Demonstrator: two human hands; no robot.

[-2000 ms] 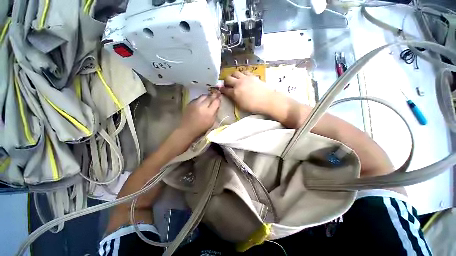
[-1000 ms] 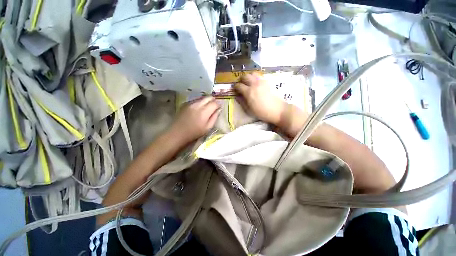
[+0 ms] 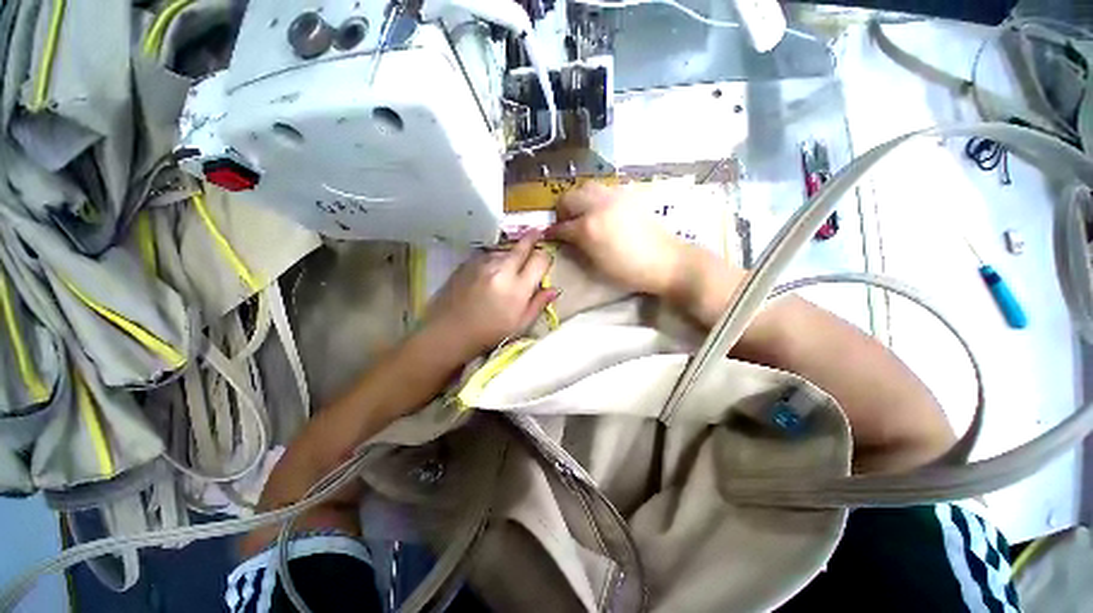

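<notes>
The beige bag body (image 3: 695, 527) lies open over the lap, its far edge reaching the yellow-brass clamp (image 3: 527, 195) under the machine head. My left hand (image 3: 494, 287) pinches the bag's edge by the yellow binding tape (image 3: 550, 287), just in front of the clamp. My right hand (image 3: 611, 237) presses on the bag's edge at the clamp's front, its fingertips near those of my left hand. A long beige strap (image 3: 797, 234) arches over my right forearm. The fingertips partly hide the held edge.
The white machine head (image 3: 360, 150) stands ahead on the left. Grey-beige stacked bags (image 3: 108, 240) hang at the left. Right of the clamp lie red-black snips (image 3: 817, 189), a blue-handled tool (image 3: 1002, 297) and a black loop (image 3: 988, 153). A white template sheet (image 3: 695, 206) lies beside the clamp.
My left hand moved off the strip's left end and in toward my right hand, over the yellow tape. My right hand stayed by the clamp. The view shifted slightly.
</notes>
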